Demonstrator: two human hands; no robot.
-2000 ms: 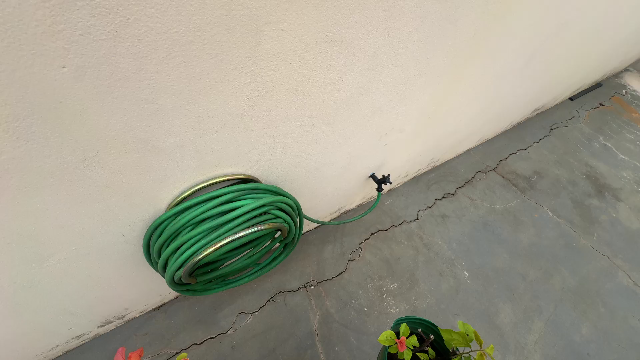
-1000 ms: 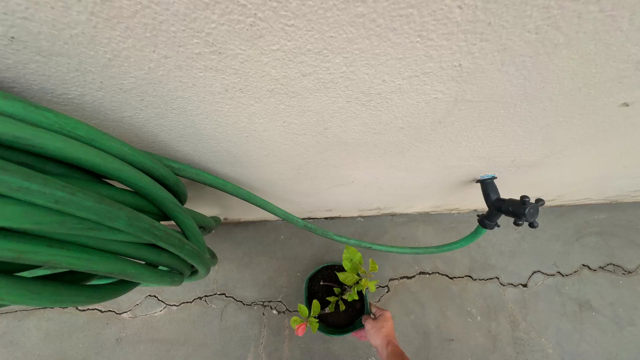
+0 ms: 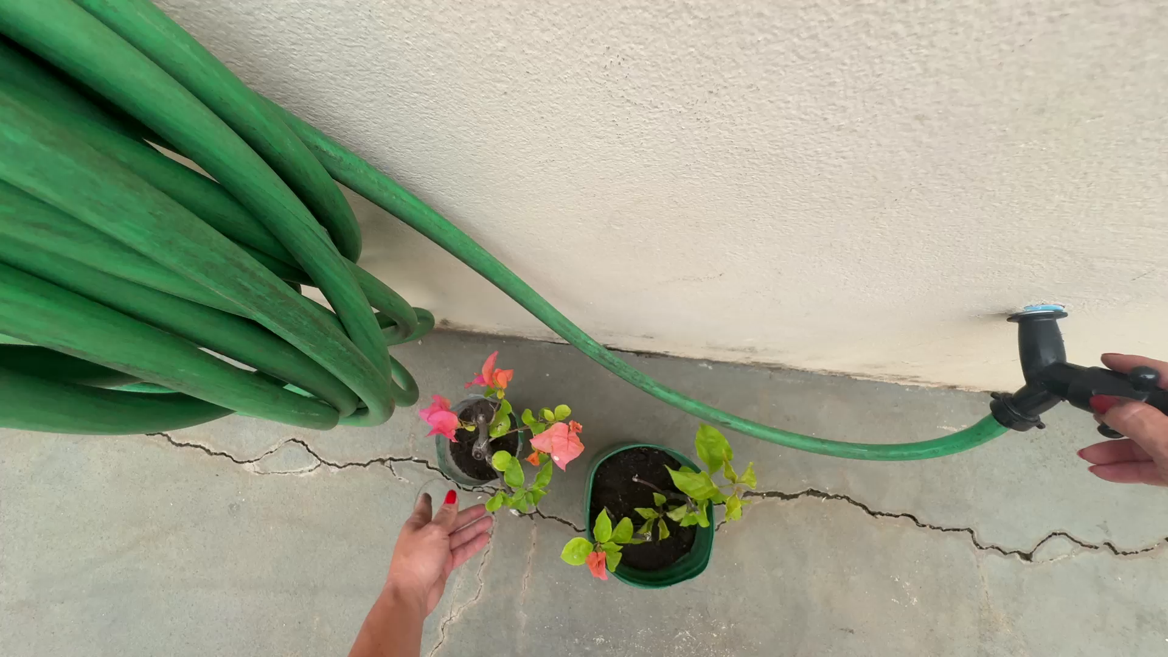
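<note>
My left hand is spread with nothing in it, just below a small pot of pink-flowered bougainvillea standing on the concrete. To its right stands a larger green pot with dark soil and a leafy plant. At the right edge my right hand has its fingers around the handle of a black plastic wall tap; part of this hand is cut off by the frame. A green garden hose runs from the tap's outlet to the left.
Thick coils of green hose fill the upper left, close to the camera. Behind everything rises a cream textured wall. A jagged crack crosses the grey concrete floor.
One hand was at the green pot's rim; that pot now stands free of both hands. The pink-flowered pot has come into view beside it. My right hand is now on the tap handle. The view is nearer.
</note>
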